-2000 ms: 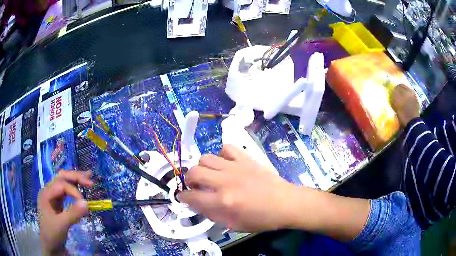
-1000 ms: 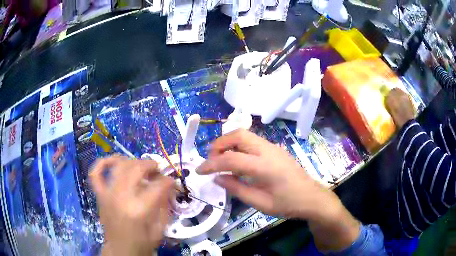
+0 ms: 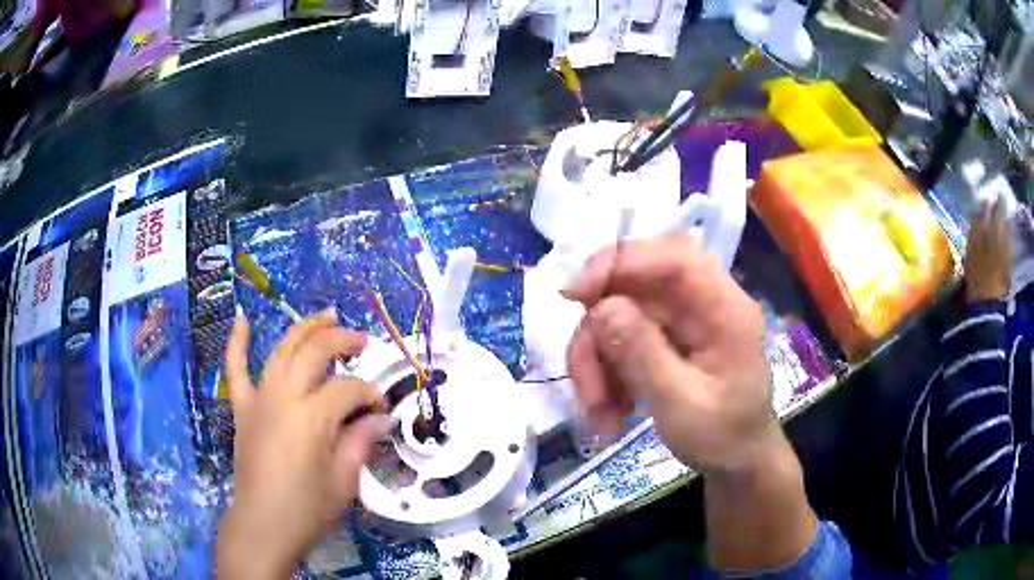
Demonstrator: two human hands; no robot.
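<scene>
The white round base housing (image 3: 492,489) lies on the blue printed sheets, with curved slots and a centre ring. Thin red, yellow and dark wires (image 3: 397,337) rise from its centre hole. My left hand (image 3: 297,436) is at the base's left rim, fingers curled; whether it grips a cable is hidden. My right hand (image 3: 680,346) is raised right of the base, fingers bent and blurred; whether something small is between them is unclear. A pale lead with a yellow taped end (image 3: 256,275) stands out behind my left hand.
A white waiting assembly (image 3: 607,190) with cables stands behind my right hand. An orange-yellow block (image 3: 853,232) and a yellow parts bin (image 3: 822,116) are at right. Another person's hand (image 3: 990,252) and striped sleeve are far right. White rectangular housings (image 3: 454,51) stand on the dark belt.
My right hand has moved right and up, away from the base's centre. My left hand stays by the left rim, uncovering more of the slots. The other person's hand has left the block.
</scene>
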